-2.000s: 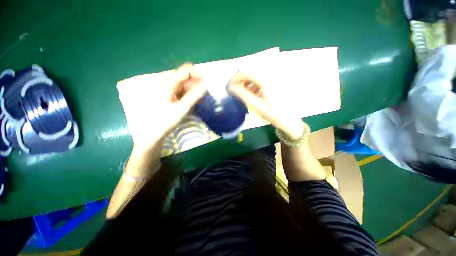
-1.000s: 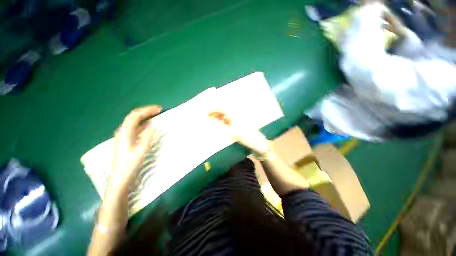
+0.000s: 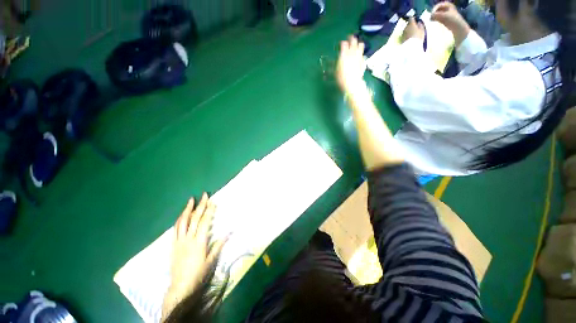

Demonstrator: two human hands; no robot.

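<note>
Long white backing sheets [image 3: 271, 183] overlap on the green table, with pale arcs near their lower left part. My left hand [image 3: 192, 249] rests on the left part of the sheets, palm down, fingers apart and empty. My right hand [image 3: 351, 63] is stretched far forward over the table, near navy pieces [image 3: 376, 17] by the other person. Its fingers are partly blurred, and whether it holds anything cannot be told.
A person in white [image 3: 467, 94] works at right with a yellow sheet [image 3: 440, 38]. Navy bundles [image 3: 142, 63] lie at the far left, and stacked pieces [image 3: 44, 310] at the lower left. An open carton [image 3: 347, 221] with yellow paper stands below the table edge.
My right hand has left the sheets and reached far forward. My left hand has stayed on the sheets. The navy piece held between both hands earlier no longer shows there. The view has shifted.
</note>
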